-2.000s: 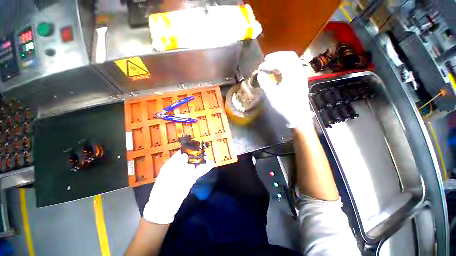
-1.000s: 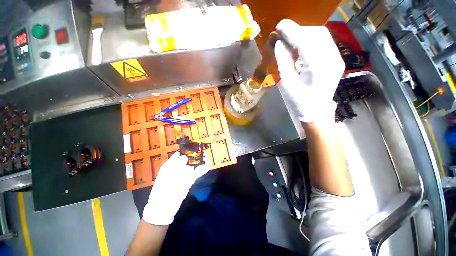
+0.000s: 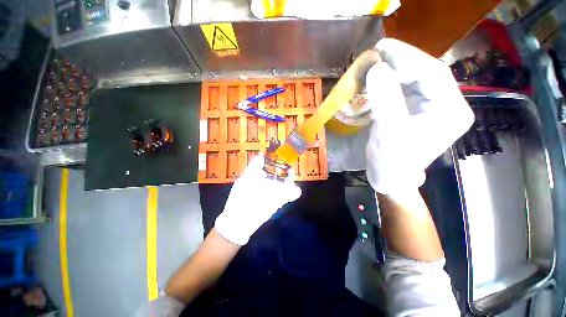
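Observation:
My left hand [image 3: 256,201], in a white glove, holds a black and copper coil [image 3: 277,166] over the lower edge of the orange fixture plate [image 3: 213,137]. My right hand [image 3: 413,114], also gloved, grips the flux brush [image 3: 332,105] by its upper end. The brush slants down to the left and its bristles touch or overlap the coil. Blue-handled flush cutters [image 3: 264,114] lie on the plate. The flux bottle [image 3: 355,111] is partly hidden behind the brush and right hand. Coils [image 3: 151,137] stand on the dark mat [image 3: 112,111].
The steel machine front with a warning sign [image 3: 219,39] rises behind the plate. A tray of coils [image 3: 62,102] is at left. At right are a steel tray [image 3: 496,210] with dark parts and a red bin [image 3: 506,43]. An orange panel [image 3: 428,25] stands behind the right hand.
The right hand has brought the brush down and left to the coil in the left hand. The view has shifted, so the bench appears further right and higher. The left hand still holds the coil.

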